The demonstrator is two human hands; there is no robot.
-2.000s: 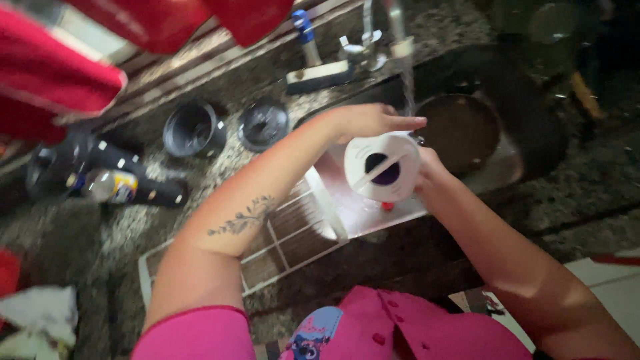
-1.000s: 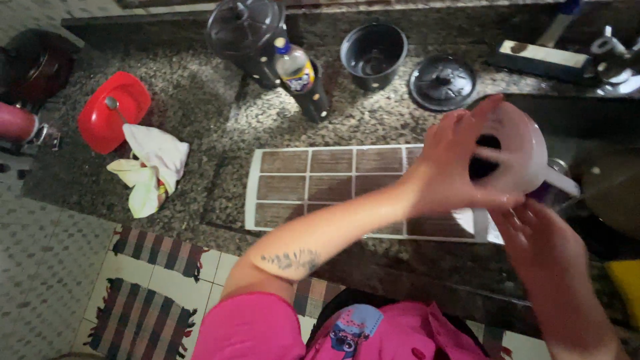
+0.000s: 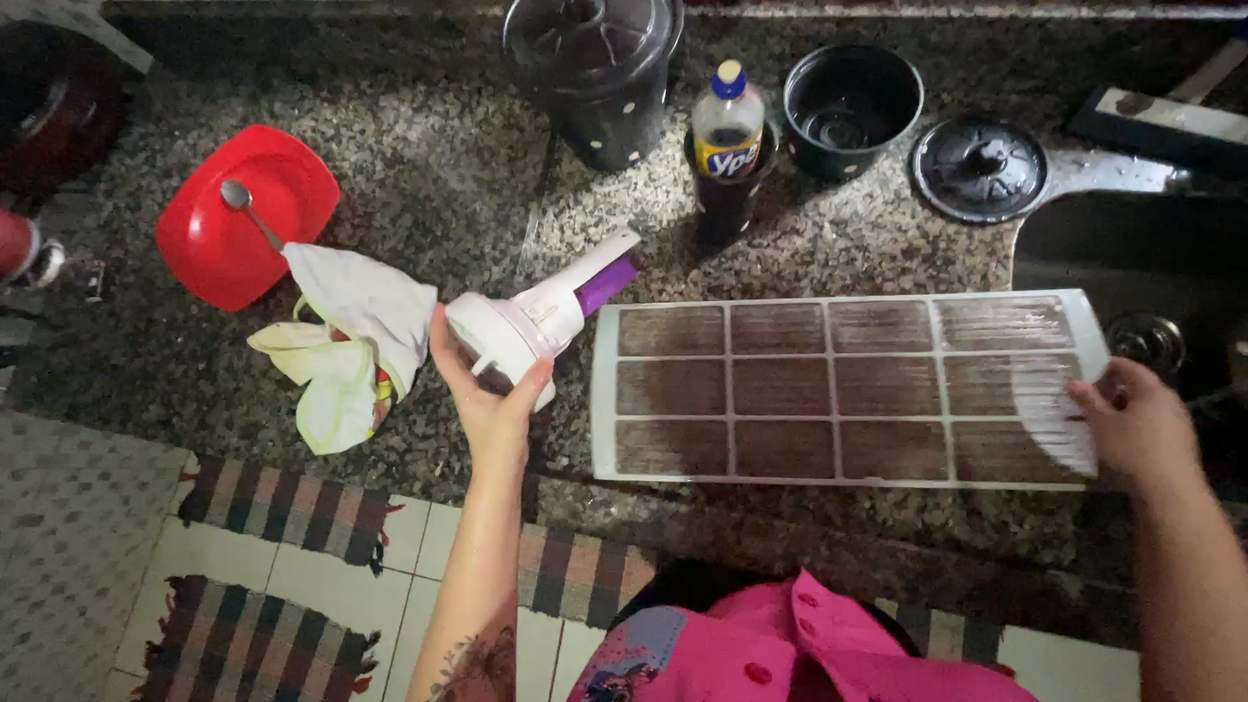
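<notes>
My left hand (image 3: 492, 395) holds a white plastic device with a purple part (image 3: 531, 327), thumb and fingers around its wide end, its narrow end pointing up and right. It is just right of a crumpled white cloth (image 3: 366, 302) on the granite counter. At the right, my right hand (image 3: 1141, 419) touches the right end of a white-framed rectangular grille (image 3: 834, 390), which has a grid over dark slats and lies along the counter's front edge. A pale rounded piece shows at that end of the grille; whether my right fingers grip it or the frame is unclear.
A red plastic bowl (image 3: 263, 214) with a spoon (image 3: 249, 210) stands at the left. Behind the grille are a lidded black container (image 3: 609, 107), a detergent bottle (image 3: 729, 146), a black pot (image 3: 853, 117) and a glossy lid (image 3: 980, 171). The sink (image 3: 1092, 244) is at the right.
Both hands were together around the white device at the sink side. My left hand has carried it left, beside the cloth; my right hand is now apart, at the grille's end. The view has shifted left.
</notes>
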